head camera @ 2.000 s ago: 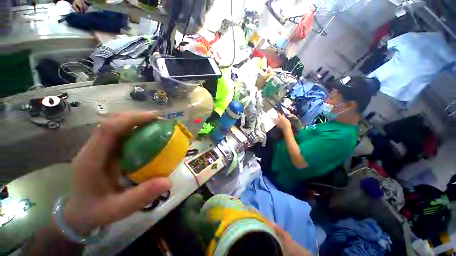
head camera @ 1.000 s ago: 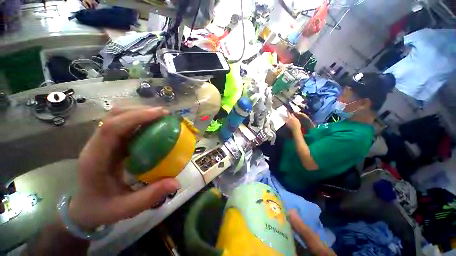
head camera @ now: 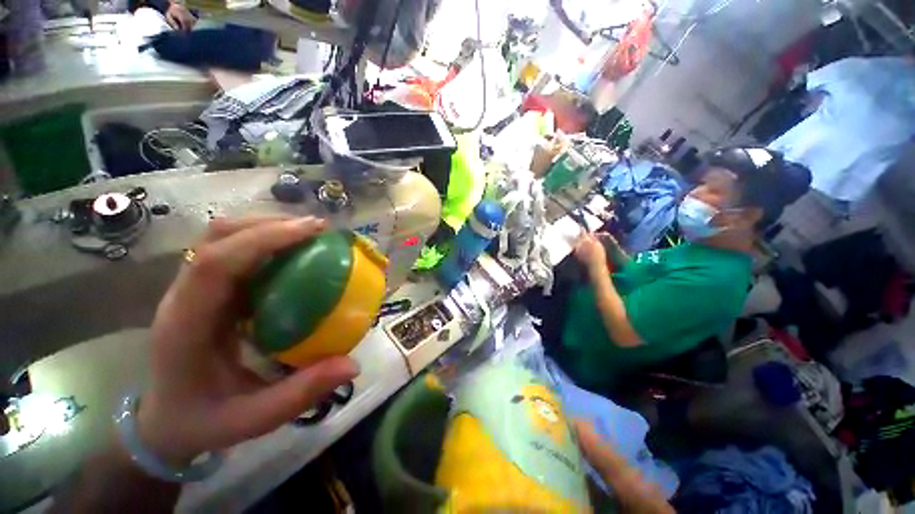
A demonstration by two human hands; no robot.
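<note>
My left hand (head camera: 216, 351), with a bracelet at the wrist, holds a rounded green and yellow lid (head camera: 319, 298) between fingers and thumb, above the sewing machine bed. My right hand (head camera: 624, 472) is at the bottom edge, partly cut off, with its fingers against the far side of a pale green and yellow mug (head camera: 517, 442). The mug has a cartoon figure printed on it and a dark green handle on its left side. Its lower part is cut off by the frame edge. The lid and mug are apart.
The sewing machine arm (head camera: 241, 216) lies behind the lid, with a phone (head camera: 391, 132) on top. A parts tray (head camera: 423, 329), black scissors handles (head camera: 329, 404) and a blue bottle (head camera: 472, 241) are on the table. A coworker in green (head camera: 662, 306) sits to the right.
The mug has come up and turned from showing its open mouth to showing its printed side and handle. The lid has stayed in my left hand. The coworker's head has turned slightly.
</note>
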